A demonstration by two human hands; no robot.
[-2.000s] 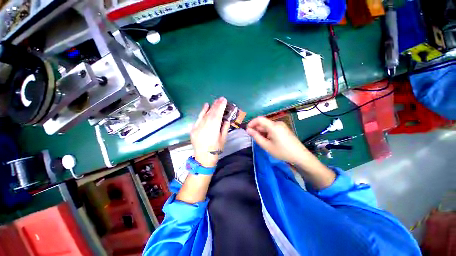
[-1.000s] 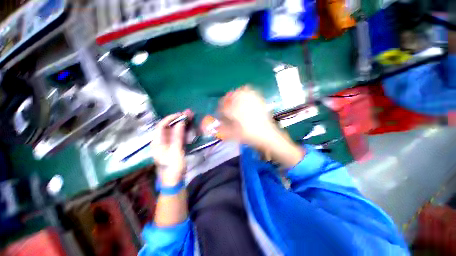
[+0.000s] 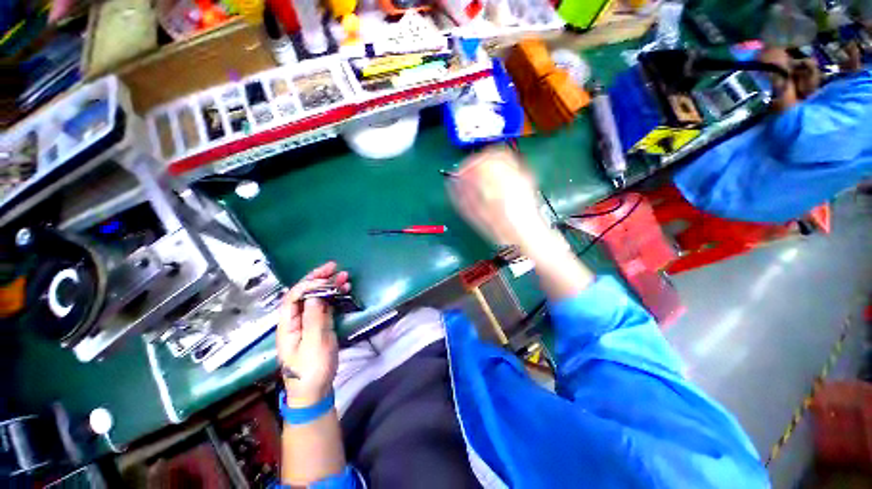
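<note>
My left hand (image 3: 308,339) is near the front edge of the bench, fingers curled round a small dark device housing (image 3: 335,300). The fingers hide part of the housing. My right hand (image 3: 497,196) is blurred and reaches over the green mat, away from my left hand. A thin pointed tip shows beside its fingers, but I cannot tell whether the hand holds it. A slim screwdriver (image 3: 423,229) with a red handle and dark shaft lies on the mat between and beyond my hands.
The silver press fixture (image 3: 143,301) stands at the left. A parts organiser (image 3: 316,116), white bowl (image 3: 382,137) and blue parts bin (image 3: 483,116) line the back. A thin cable runs right of my right hand. Another person's blue sleeve (image 3: 774,158) is at the right.
My hands have moved apart; my right hand has gone forward and right. The red-handled screwdriver now lies on the mat. The orange block no longer shows at my hands. The camera view has shifted.
</note>
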